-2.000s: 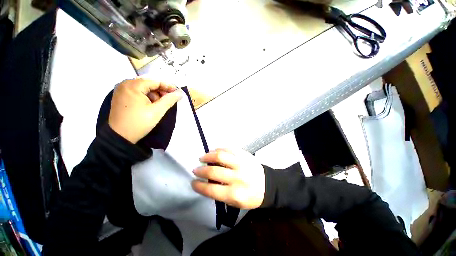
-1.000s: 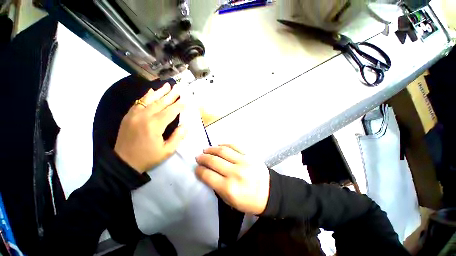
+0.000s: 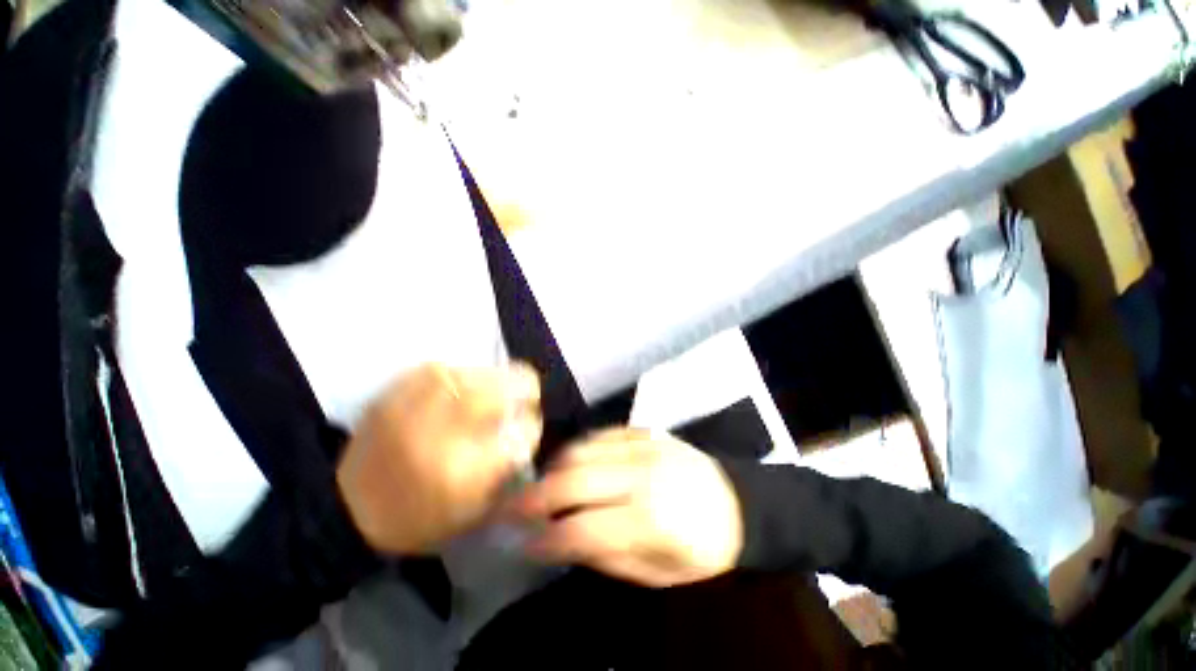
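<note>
A pale panel point(image 3: 407, 249) with a curved top lies over black fabric point(image 3: 282, 157) and runs from under the sewing machine head point(image 3: 374, 33) down to my hands. A black strip point(image 3: 514, 288) shows along its right edge. My left hand point(image 3: 439, 452) is blurred, its fingers curled on the panel's lower edge near the lap. My right hand point(image 3: 636, 505) is blurred too, its fingertips bent at the same edge, close beside the left hand. The exact finger hold is hard to see. Loose grey folds point(image 3: 505, 590) hang below the hands.
Black shears point(image 3: 964, 72) lie on the white table point(image 3: 735, 184) at upper right. Pale cut pieces point(image 3: 1010, 393) lie low at right beside a cardboard box point(image 3: 1108, 223). Black garment pieces point(image 3: 59, 328) are heaped at left. A black piece point(image 3: 833, 361) lies below the table edge.
Both hands have come together lower down, the left moving away from the needle area. More of the pale panel and its black edge now shows below the machine head. The view has shifted and blurred.
</note>
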